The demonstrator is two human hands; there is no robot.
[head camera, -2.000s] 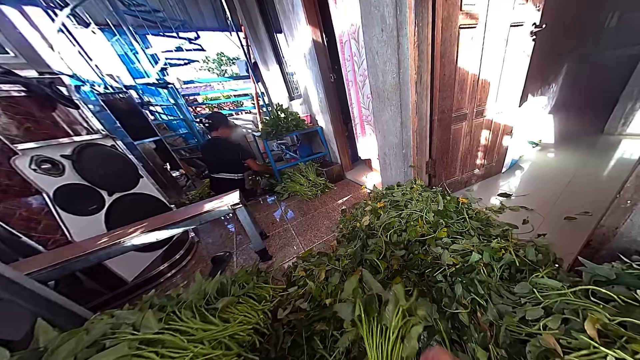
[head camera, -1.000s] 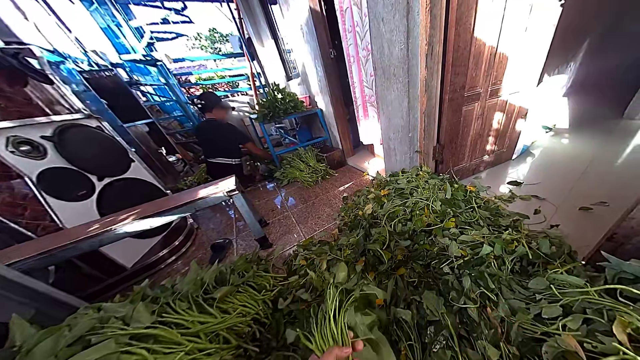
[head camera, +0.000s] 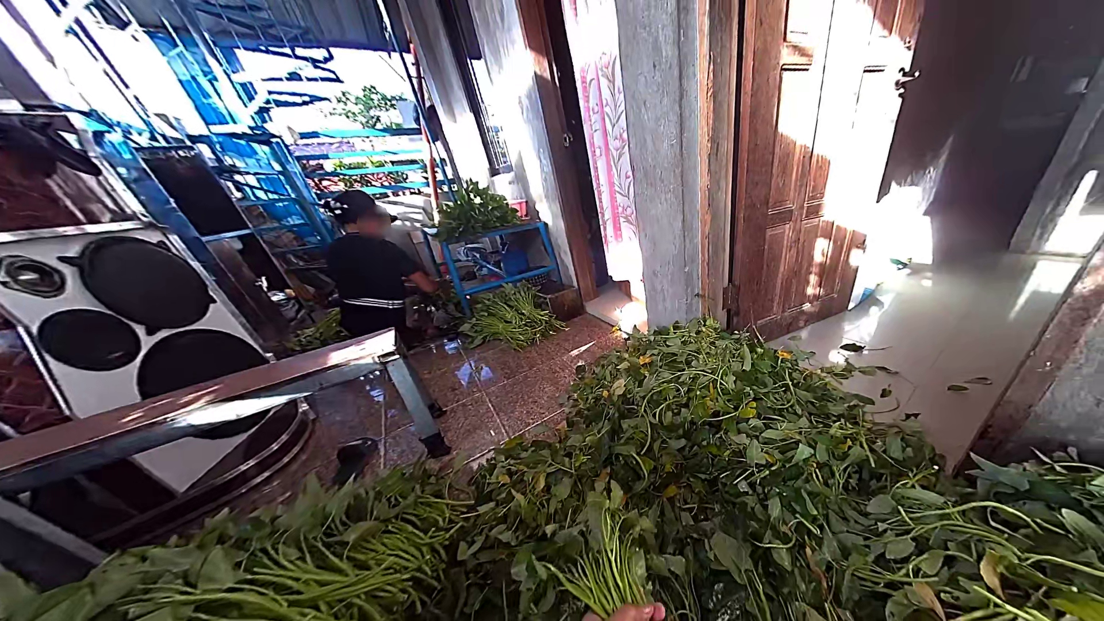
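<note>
At the bottom edge, my left hand [head camera: 628, 612] is closed around the stems of a small bunch of leafy greens [head camera: 606, 559]; only part of the hand shows, and the leaves point away from me. Around the bunch spreads a large heap of loose green vines [head camera: 699, 423] with some yellowing leaves. Left of my hand lie long-stemmed greens [head camera: 345, 561], their pale stems roughly side by side. My right hand is not in view.
A metal-framed bench [head camera: 216, 401] stands at left before a large speaker cabinet [head camera: 52, 285]. Farther back, a person [head camera: 366, 267] is low beside a blue rack [head camera: 496, 280], with greens on and beside it. A wooden door [head camera: 802, 172] stands at right; stray leaves lie on the pale floor [head camera: 931, 345].
Two seconds ago only a bit of my hand showed at the right of the bunch; now its fingers are around the stems. The distant person stays by the blue rack.
</note>
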